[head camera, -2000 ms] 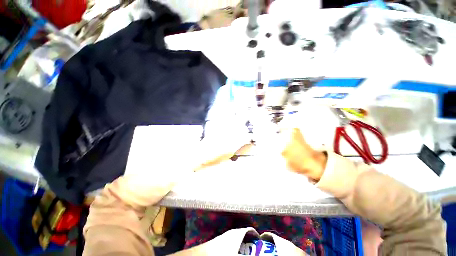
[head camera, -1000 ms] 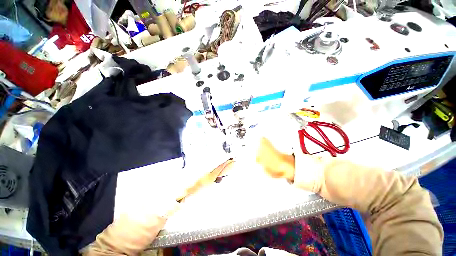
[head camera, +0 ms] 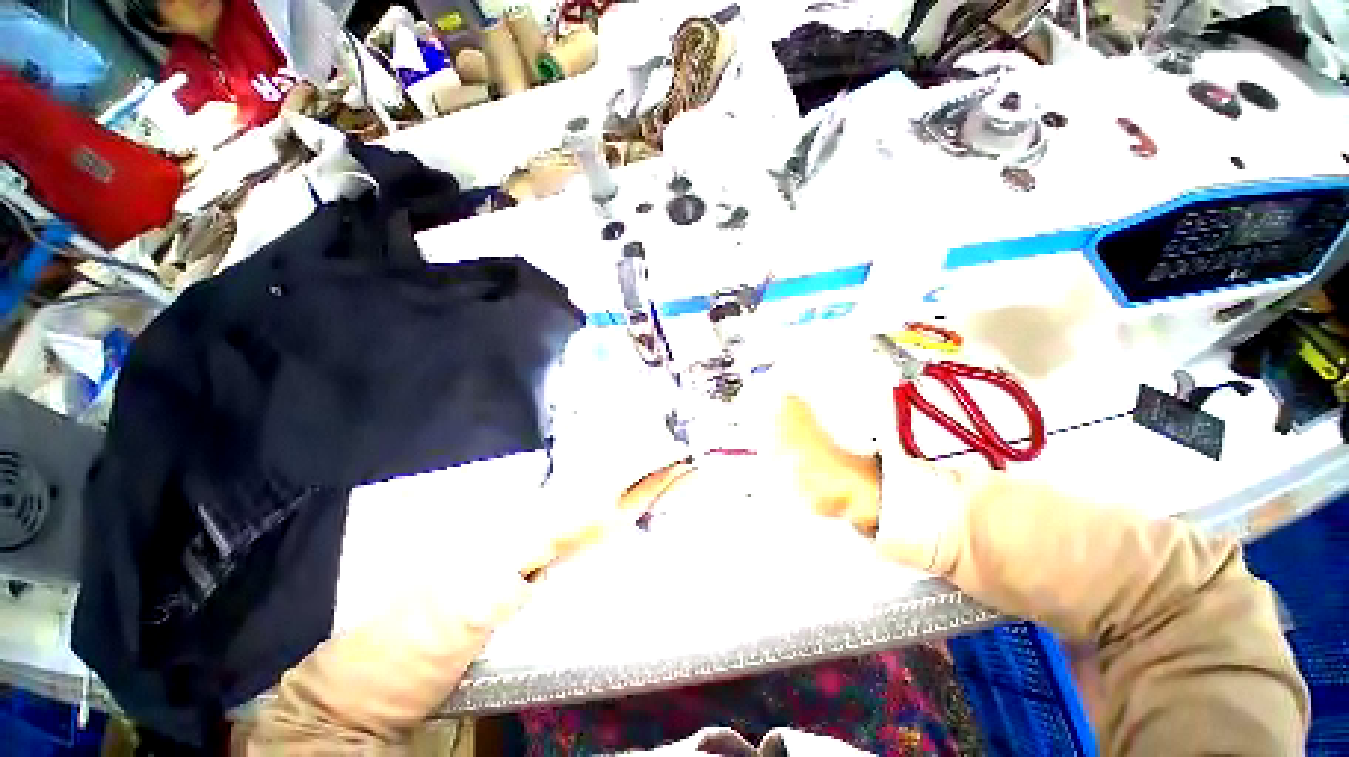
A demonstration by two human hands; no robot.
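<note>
Glare washes out the area below the needle of the white sewing machine [head camera: 1021, 281]. My left hand [head camera: 610, 521] lies on the table left of and below the presser foot area [head camera: 684, 420], with its fingers pointing at it. My right hand [head camera: 826, 470] is just right of that area, its fingers bent down. A thin dark reddish line [head camera: 725, 453] and a small dark edge show between the hands; I cannot tell what they belong to or whether either hand holds cloth. The dark garment [head camera: 370, 370] is heaped at the left.
Red-handled shears [head camera: 969, 414] and yellow snips [head camera: 932, 337] lie right of my right hand. A small black rectangular object [head camera: 1181, 422] is farther right. Thread cones [head camera: 503, 56] stand behind. A person in red [head camera: 230, 67] is at the far left back. Blue crates [head camera: 1021, 688] are below.
Over the two seconds the view has turned, bringing the control panel and the back of the table into sight. Both hands stay near the needle; the garment stays at the left.
</note>
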